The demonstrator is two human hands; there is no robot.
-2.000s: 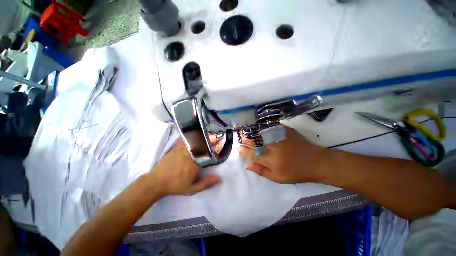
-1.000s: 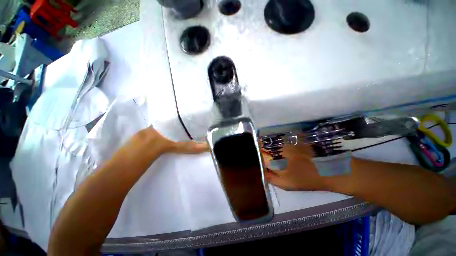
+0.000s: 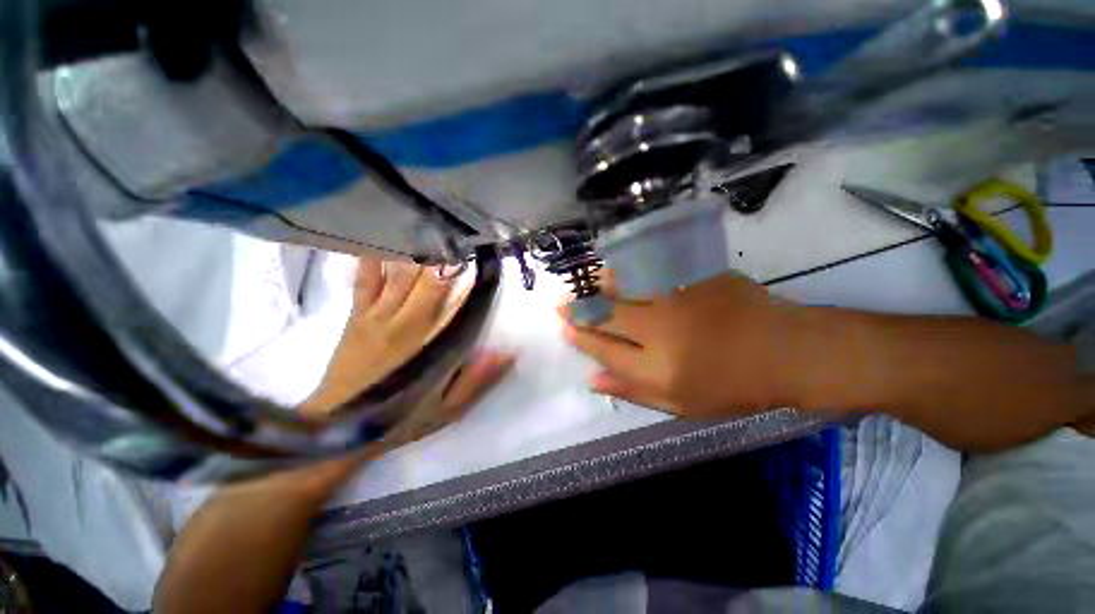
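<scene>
White cloth [image 3: 528, 360] lies flat on the white table in front of the needle area; its edges are hard to tell from the table. My left hand [image 3: 390, 330] lies flat on it left of the needle, partly hidden behind the shiny curved guard [image 3: 228, 420]. My right hand [image 3: 684, 348] presses down right of the needle, fingers together, fingertips near the thread tension assembly [image 3: 576, 264]. The needle and presser foot are not clearly visible. The white sewing machine [image 3: 480, 132] with its blue stripe fills the top of the view.
Scissors [image 3: 961, 240] with yellow and green handles lie to the right of the machine. The grey ribbed table edge [image 3: 576, 462] runs along the front. Below it is a blue basket [image 3: 817, 510] with white-grey cloth [image 3: 895, 504] beside it.
The view has moved in closer to the machine head, so the guard looms large at left. My left hand has gone from arched at the cloth's edge to lying flat nearer the needle.
</scene>
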